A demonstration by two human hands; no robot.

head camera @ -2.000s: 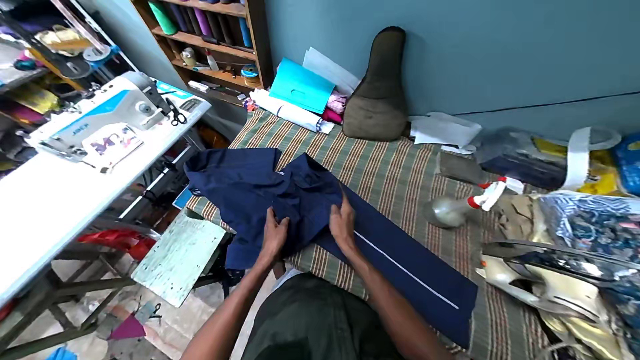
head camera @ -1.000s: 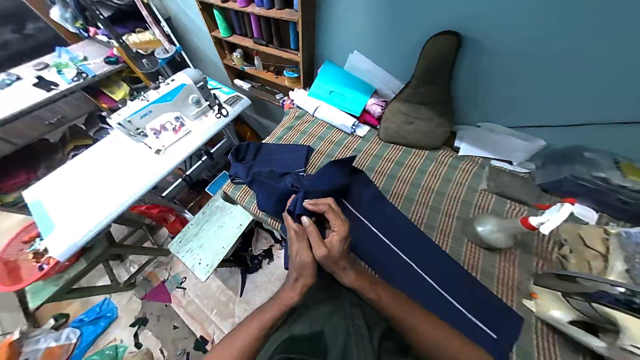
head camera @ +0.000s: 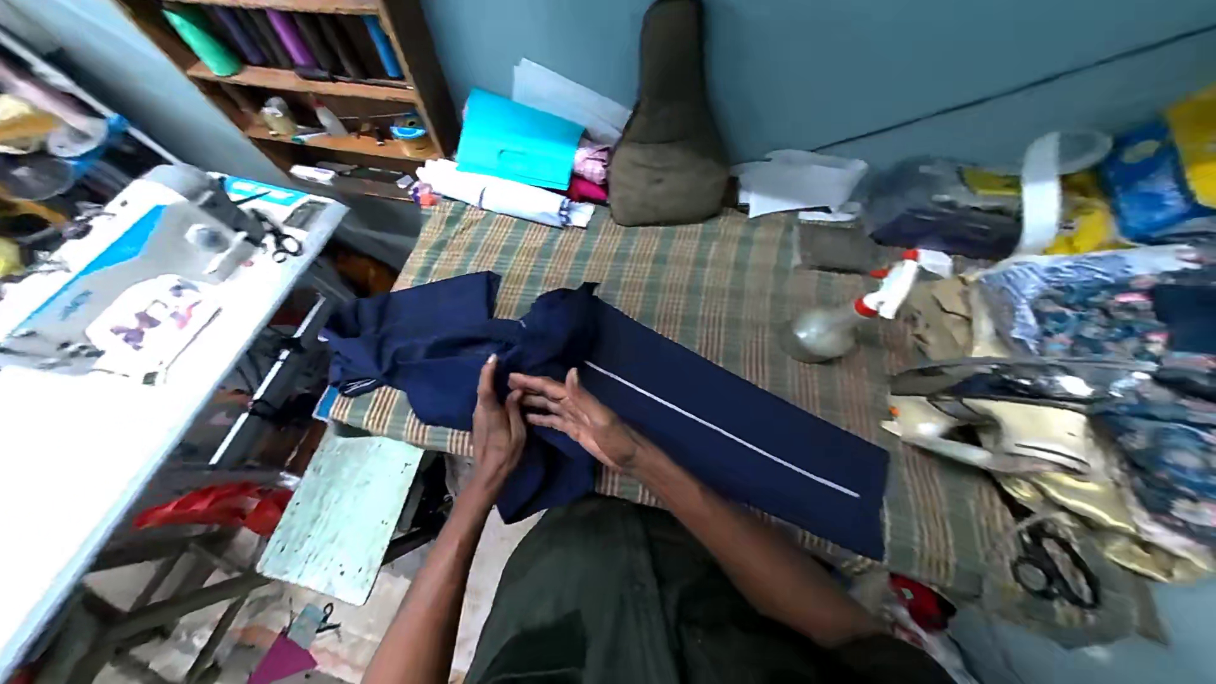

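A navy blue garment (head camera: pixel 731 418) with a white stripe down one long flat panel lies across a plaid cloth-covered table (head camera: pixel 703 266). Its left part is bunched and folded, and some of it hangs over the near edge. Over this bunched part is my left hand (head camera: pixel 498 418), fingers raised and palm turned inward. My right hand (head camera: pixel 581 418) is beside it with fingers spread toward the left hand. Neither hand grips the fabric. Whether the fingertips touch each other or the cloth cannot be told.
A sewing machine (head camera: pixel 142 256) stands on a white table at left, with scissors (head camera: pixel 282 239) near it. At right are a spray bottle (head camera: pixel 841 318), a clothes iron (head camera: pixel 1007 423), and black-handled scissors (head camera: pixel 1054 568). Thread cones fill a wooden shelf (head camera: pixel 313 85); a green stool (head camera: pixel 344 513) stands below.
Both hands pressed on the garment two seconds ago, then came close together above it. Now they are farther apart, with their fingers extended. The view has shifted.
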